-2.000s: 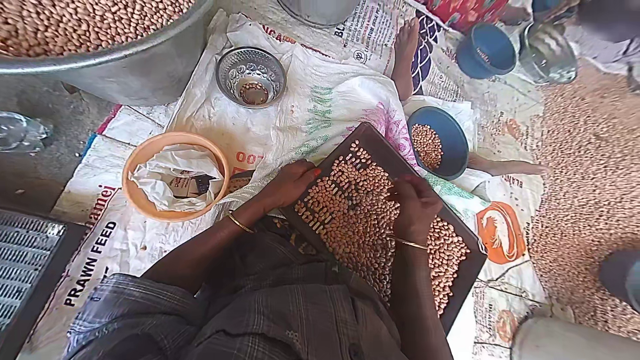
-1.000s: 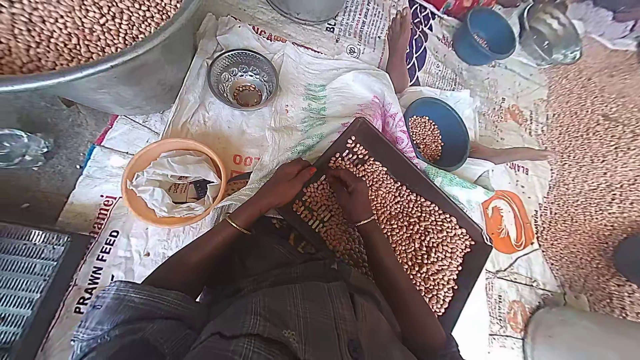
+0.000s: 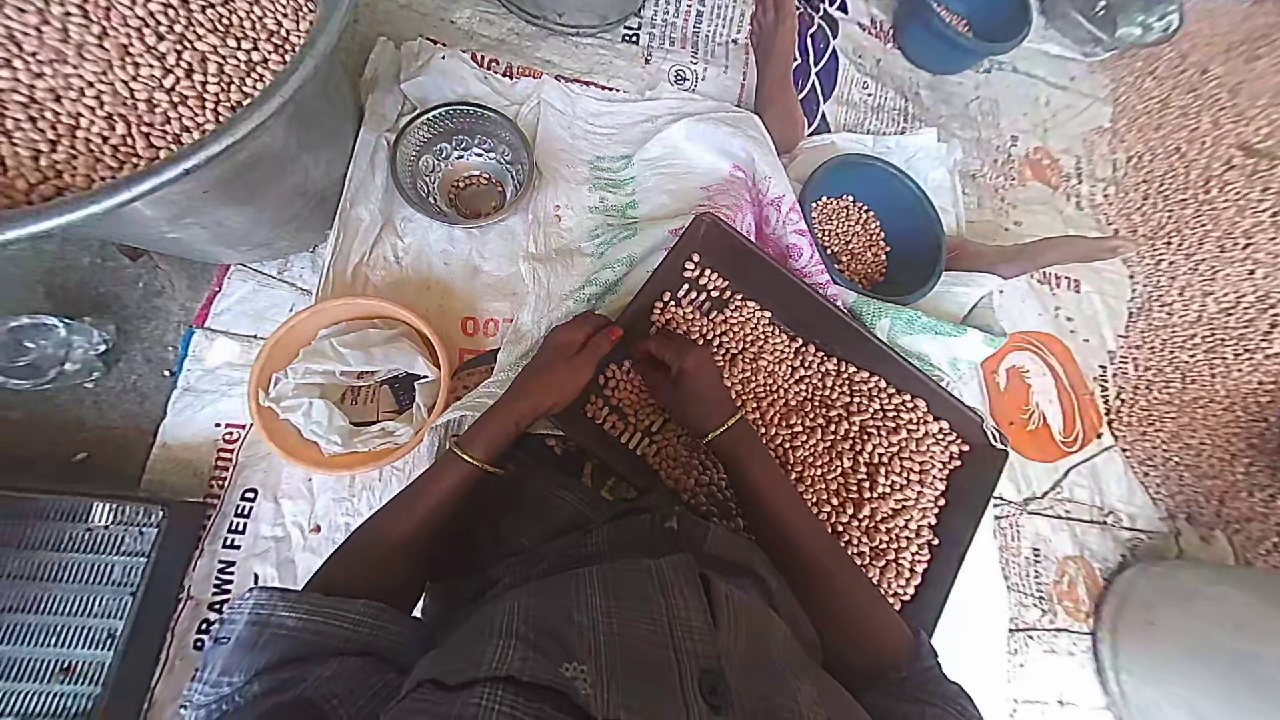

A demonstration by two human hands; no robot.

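Note:
A dark rectangular tray (image 3: 770,265) lies tilted across my lap, spread with light brown nuts or beans (image 3: 850,440). My left hand (image 3: 568,365) rests at the tray's left edge and grips its rim. Over the tray's left part is my right hand (image 3: 685,380), fingers bent down at the beans; whether it pinches any is hidden. Past the tray's far edge stands a blue bowl (image 3: 925,235) with some of the same beans. A patterned steel bowl (image 3: 405,165) with a few beans sits farther left, and an orange bowl (image 3: 262,385) lined with a white bag is beside my left forearm.
A large metal tub (image 3: 270,150) full of beans stands at upper left. Printed sacks (image 3: 640,150) cover the floor. Another person's foot (image 3: 780,90) and leg are near the blue bowl. Beans lie spread at right (image 3: 1200,300). A slotted rack (image 3: 75,600) and a metal vessel (image 3: 1190,640) are at the lower corners.
My right hand has moved left across the tray since two seconds ago, from its middle to near my left hand. My left hand stays at the tray's edge.

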